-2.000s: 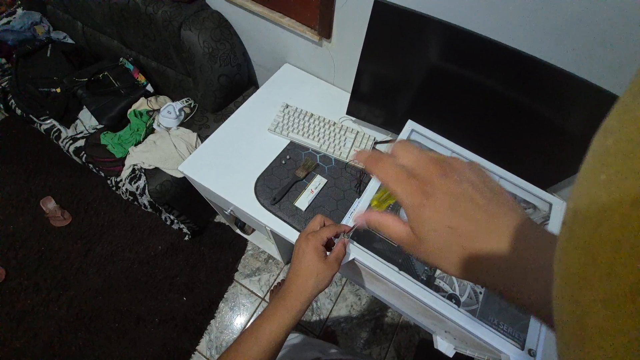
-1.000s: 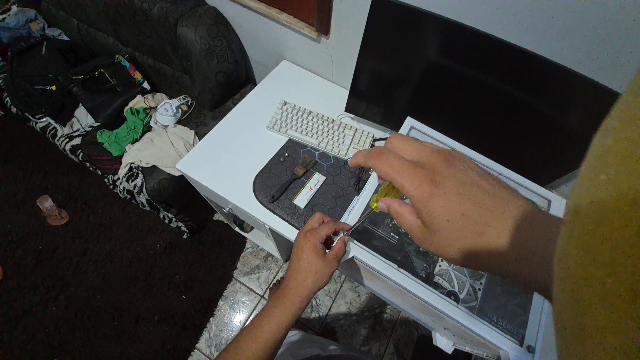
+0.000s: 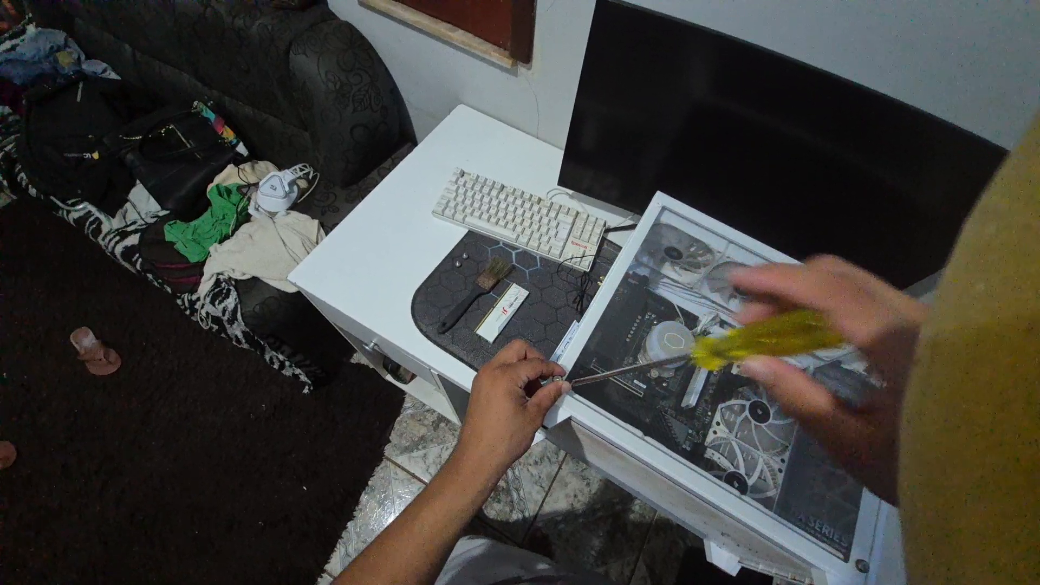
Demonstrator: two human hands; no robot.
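Note:
A white computer case (image 3: 699, 508) lies on its side on the desk, with a glass panel over the motherboard and fans. My right hand (image 3: 837, 341) holds a screwdriver (image 3: 756, 337) by its yellow translucent handle, between thumb and fingers. The shaft points left, its tip at the case's near left corner. There my left hand (image 3: 512, 398) pinches a small thumbscrew (image 3: 557, 379) between thumb and fingertips; whether the tip touches the screw I cannot tell. On the dark hexagon-patterned mat (image 3: 439, 301) left of the case lie a brush (image 3: 475, 294) and a white memory module (image 3: 502, 312).
A white keyboard (image 3: 520, 215) lies behind the mat, before a large black monitor (image 3: 731, 146). Two small screws (image 3: 461, 258) rest on the mat. Left of the white desk (image 3: 382, 203), a dark sofa (image 3: 341, 89) bears clothes, bags and a white headset (image 3: 278, 192).
The screwdriver has tilted from a steep slant to nearly level, and its handle shows more fully beyond my right fingers. My left hand stays at the case corner.

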